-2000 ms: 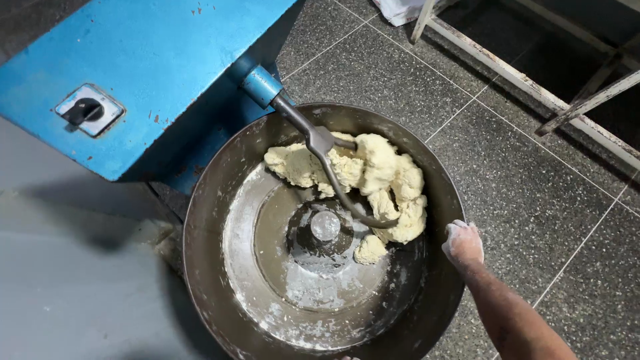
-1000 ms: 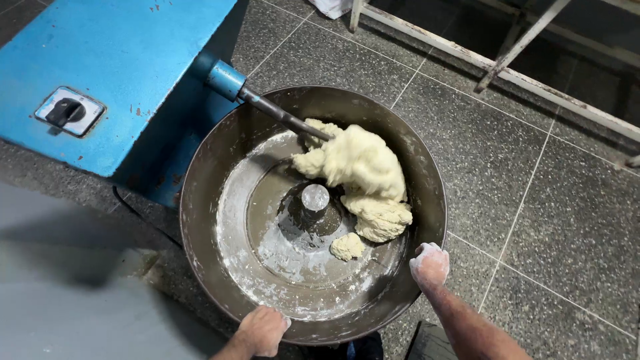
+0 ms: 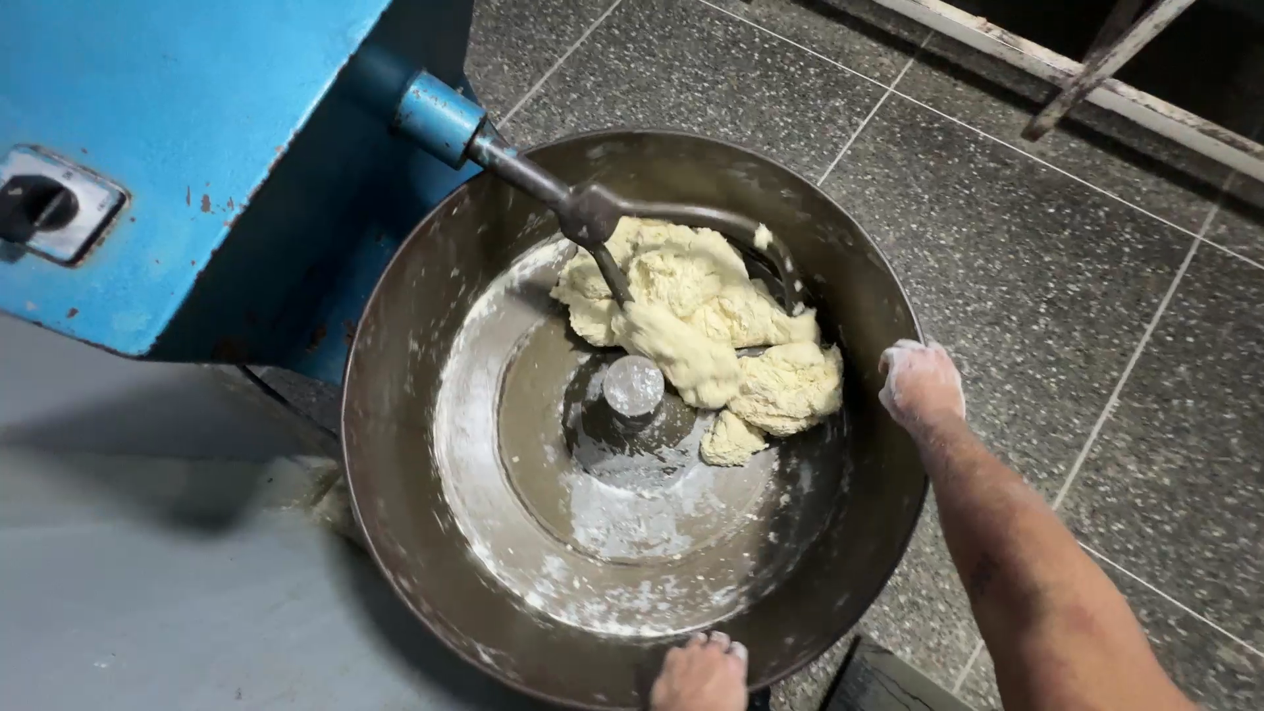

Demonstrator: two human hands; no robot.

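A blue dough mixer (image 3: 207, 138) stands at the upper left, and its forked metal mixing arm (image 3: 590, 213) reaches down into a wide metal bowl (image 3: 405, 553). Lumpy pale yellow dough (image 3: 691, 296) lies around the arm on the bowl's upper right side, beside the round centre post (image 3: 633, 386). My floury right hand (image 3: 922, 383) is closed over the bowl's right rim. My left hand (image 3: 700, 673) grips the near rim at the bottom, with white fingertips curled over it; its lower part is cut off by the frame. Flour streaks mark the bowl's inside.
The mixer's rotary switch (image 3: 44, 205) is at the far left. A worn metal rack frame (image 3: 1096, 84) stands at the upper right on the speckled tile floor (image 3: 1066, 257). Below the bowl at the right is a dark flat object (image 3: 889, 681).
My left hand, out of view two seconds ago, came onto the near rim and now sits farther right along it. The mixing arm has turned and the dough has shifted. My right hand stays on the rim.
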